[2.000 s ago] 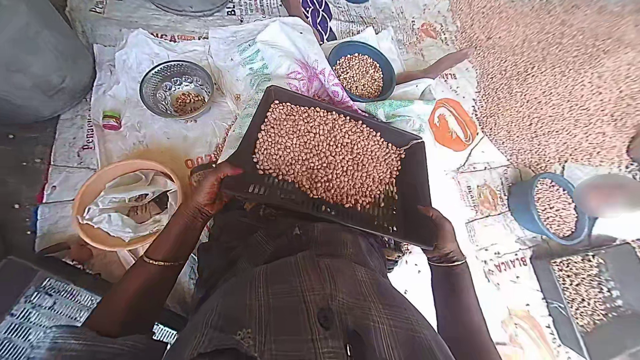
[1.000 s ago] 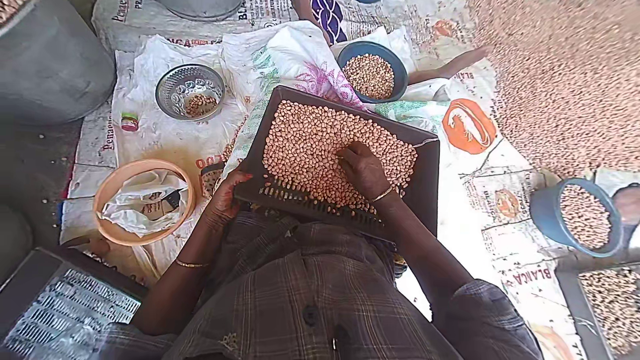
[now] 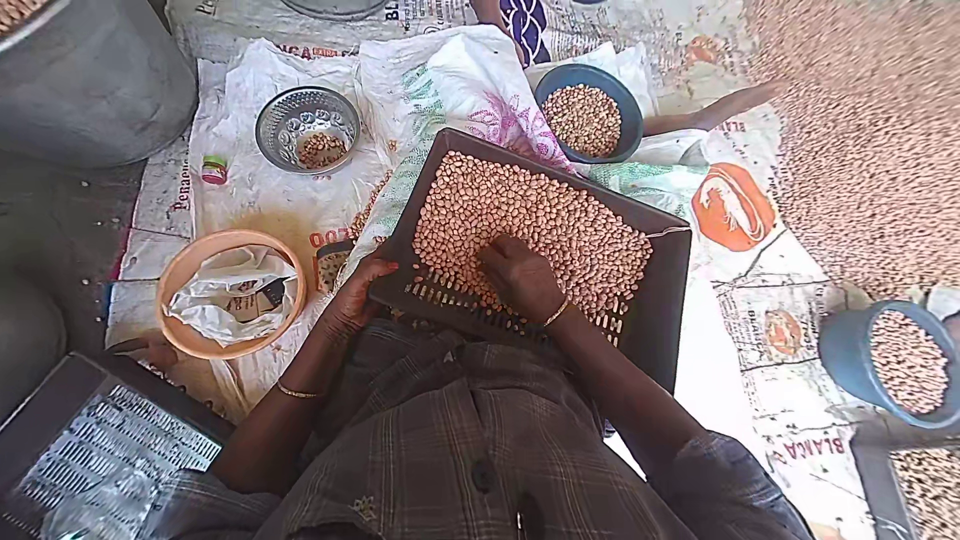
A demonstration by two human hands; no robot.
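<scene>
A black slotted tray (image 3: 666, 307) lies tilted across my lap, most of it covered by light pinkish-brown nuts, probably peanuts (image 3: 517, 202). My left hand (image 3: 358, 289) grips the tray's left edge, thumb over the rim. Inside the tray, my right hand (image 3: 523, 279) rests on the nuts with its fingers bent down into them; whether it has any nuts between the fingertips is hidden. Bare slots show along the tray's near side. Just beyond the far edge stands a blue bowl (image 3: 640, 112) of similar nuts.
A metal bowl (image 3: 266, 127) with a few nuts and an orange basin (image 3: 174, 330) with white plastic stand at left, near an empty slotted tray (image 3: 45, 397). Another person's limb (image 3: 712, 112) reaches past the blue bowl. At right are a blue bucket (image 3: 844, 341) and a large nut spread (image 3: 862, 135).
My right hand has let go of the tray's right edge, which it held two seconds ago, and moved in among the nuts. My left hand still holds the left edge.
</scene>
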